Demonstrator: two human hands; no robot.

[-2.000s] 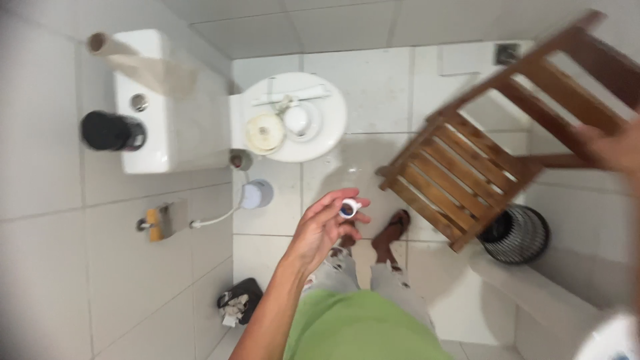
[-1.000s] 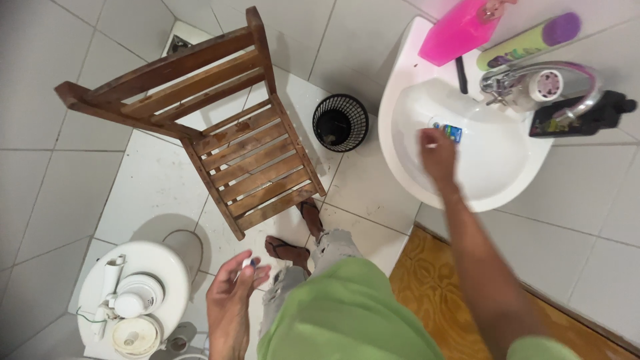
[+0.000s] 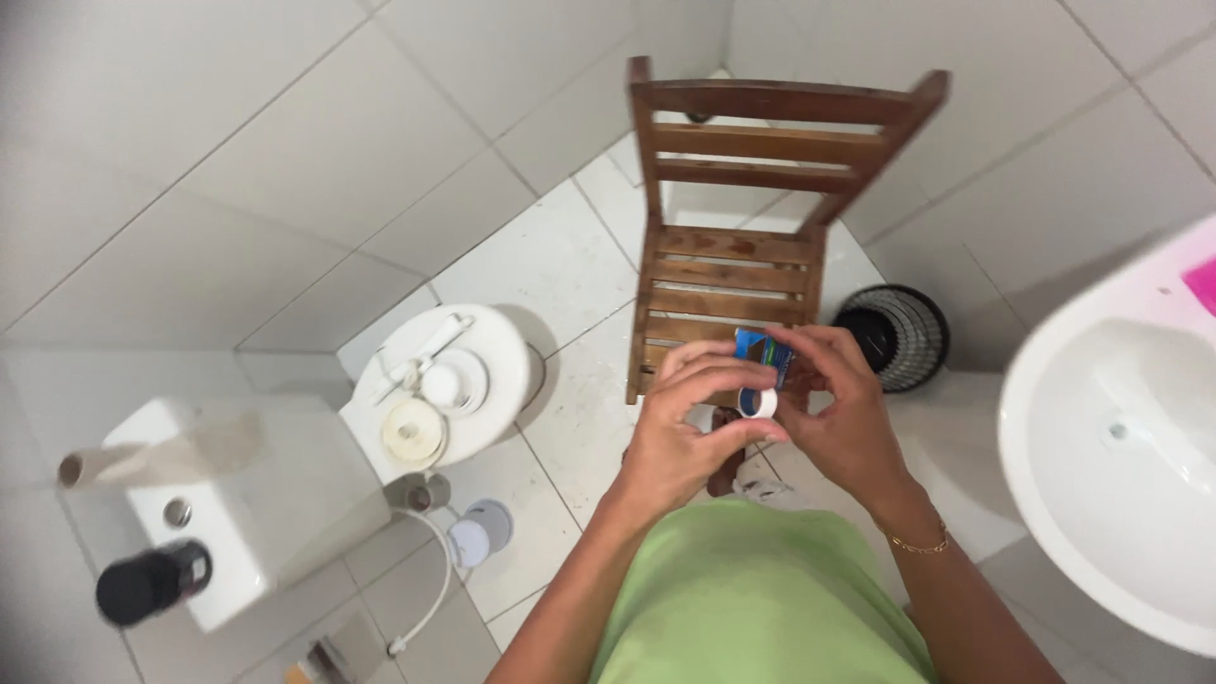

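Observation:
Both of my hands meet in front of my green shirt, over the near edge of a slatted wooden chair (image 3: 731, 275). My left hand (image 3: 698, 418) pinches a small white plastic ring-shaped piece (image 3: 758, 403) with a dark blue inside between thumb and fingers. My right hand (image 3: 841, 404) holds a small blue packet (image 3: 763, 351), which bears writing, close beside the white piece. The fingertips of both hands are near each other and partly hide the packet.
On the closed toilet lid (image 3: 508, 356) at left lie white plastic parts (image 3: 442, 385) and a cream disc (image 3: 413, 432). The cistern (image 3: 233, 570) carries a cardboard tube (image 3: 81, 469) and a black-capped container (image 3: 152, 581). A black mesh bin (image 3: 917, 332) and a washbasin (image 3: 1035, 475) stand at right.
My right hand has come back from the washbasin, where the blue packet lay, and now holds that packet beside my left hand. The view has swung back toward the toilet.

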